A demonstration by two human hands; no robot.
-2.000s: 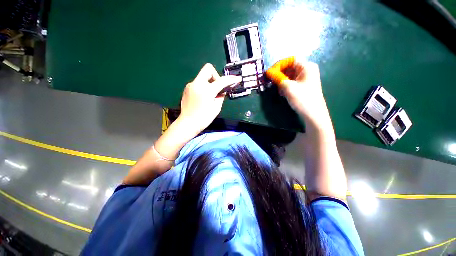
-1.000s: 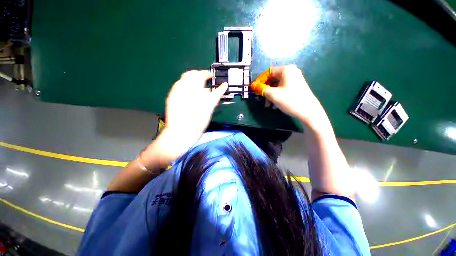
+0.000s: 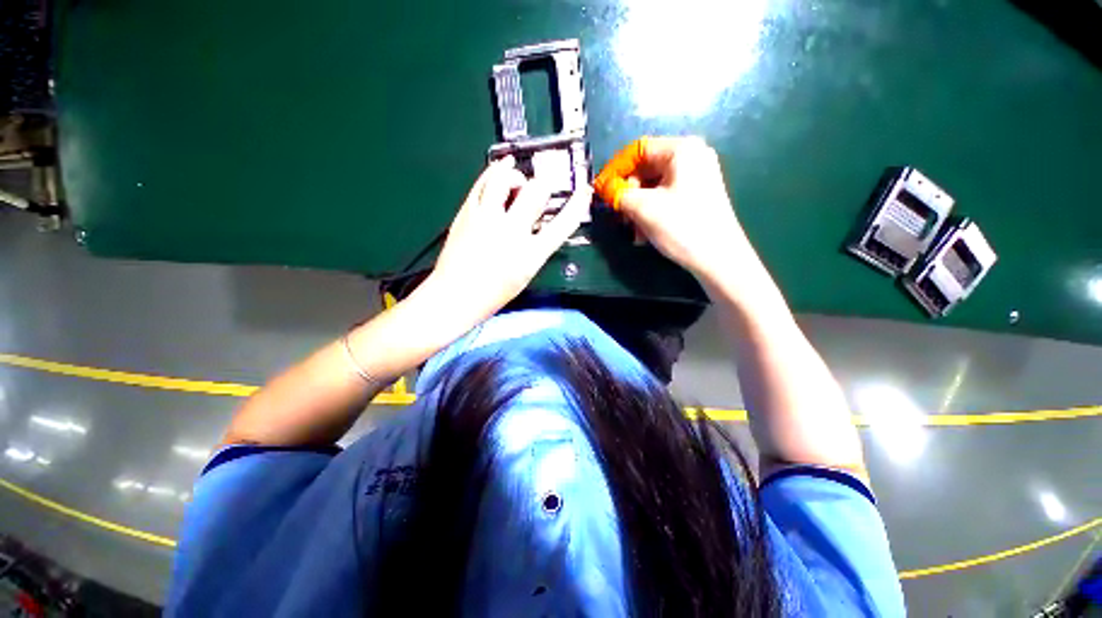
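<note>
A grey-silver and black housing [image 3: 573, 103] with a rectangular opening in its upper half lies on the green bench before me. Its terminal section [image 3: 552, 169] is nearest me and partly covered by my left fingers. My left hand [image 3: 493, 235] rests over that section's left and lower part, fingers bent onto it. My right hand [image 3: 673, 199], with orange finger cots [image 3: 621, 173], has thumb and finger pinched together at the section's right edge. What lies between those fingertips is too small to tell. A thin black cable [image 3: 425, 251] shows left of my left wrist.
Two compact grey-black units [image 3: 900, 221] with windows lie side by side at the right of the green bench [image 3: 302, 133]. The bench's front edge runs just before my body. Metal-like parts stand at the far left edge. Grey floor with yellow lines lies below.
The housing sits slightly further left and higher in view and is tilted a little. My left fingers now reach further across the terminal section. The black cable now shows by my left wrist.
</note>
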